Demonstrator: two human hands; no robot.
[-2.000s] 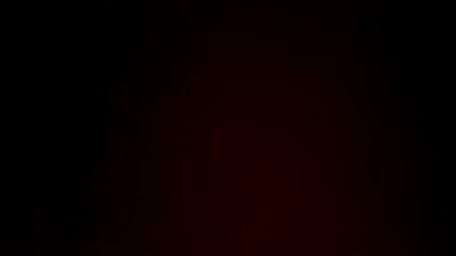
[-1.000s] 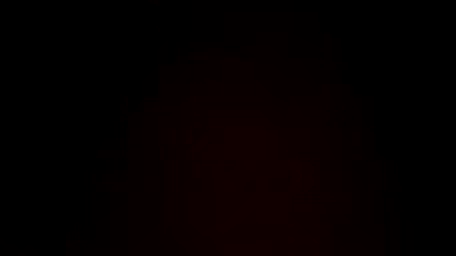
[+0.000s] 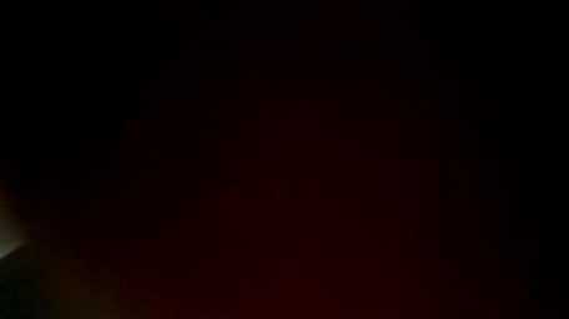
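The view is almost wholly black with a dim, dark red glow in the lower middle, as if something covers the lens very closely. What covers it cannot be told. Neither my left hand nor my right hand can be made out. No object held or worked on can be seen.
At the lower left edge a small pale grey-white patch [image 3: 9, 235] shows, with a dark greenish area [image 3: 22, 280] below it. Both are too blurred and cut off to name.
A small pale patch and a dark greenish area now show at the lower left edge, where it was black before. The dim red glow is slightly brighter than one second ago.
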